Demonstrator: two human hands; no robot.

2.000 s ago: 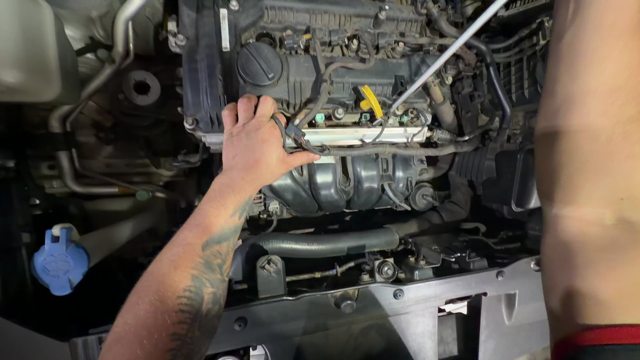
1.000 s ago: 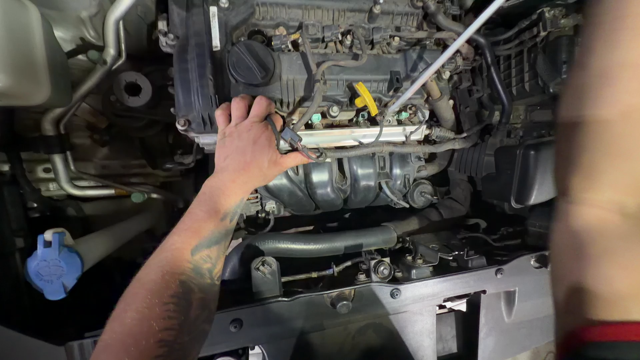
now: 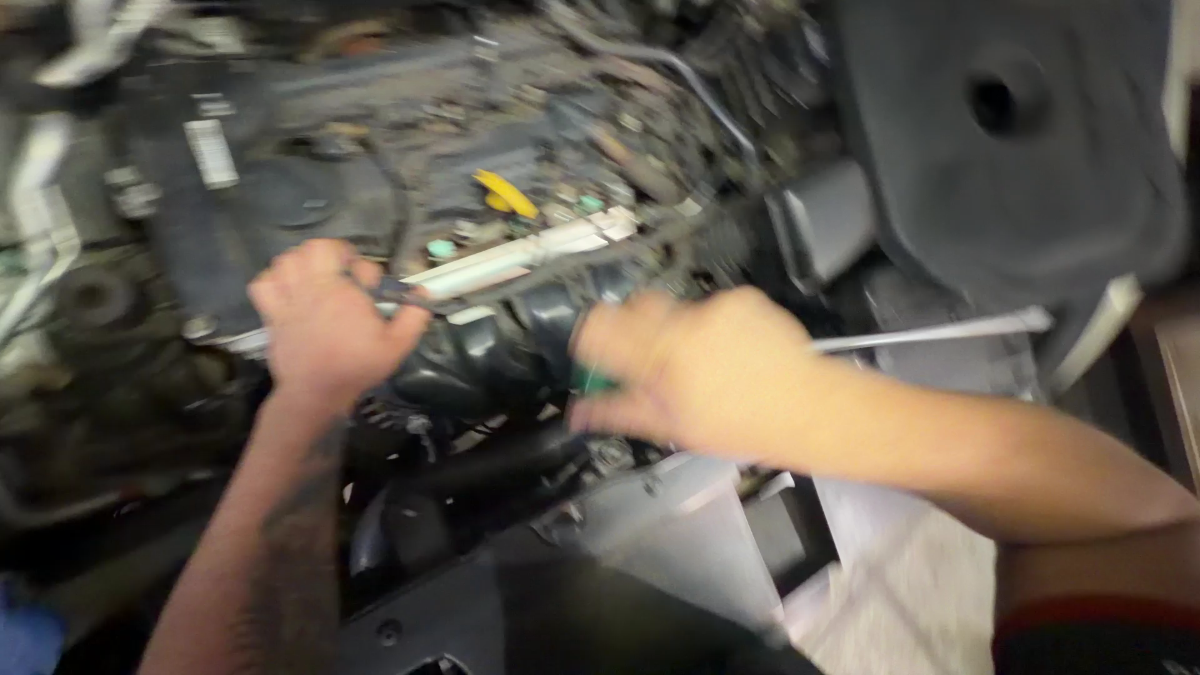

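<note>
My left hand (image 3: 328, 319) grips a dark wiring connector (image 3: 398, 289) at the left end of the silvery fuel rail (image 3: 525, 248). My right hand (image 3: 703, 370), blurred, is over the right part of the black intake manifold (image 3: 478, 352). Something green (image 3: 593, 379) shows between its thumb and fingers; what it is cannot be made out. The yellow dipstick handle (image 3: 506, 194) stands behind the rail, with the round oil filler cap (image 3: 291, 190) on the engine cover to the left.
A large black plastic part with a round hole (image 3: 1012, 187) fills the upper right. A pale rod (image 3: 937, 330) lies behind my right wrist. The front panel (image 3: 600, 600) runs along the bottom. A blue reservoir cap (image 3: 28, 628) shows at the lower left.
My right hand has come into view over the manifold; before, only that arm showed at the right edge. My left hand stays at the rail's left end. The view has swung and tilted.
</note>
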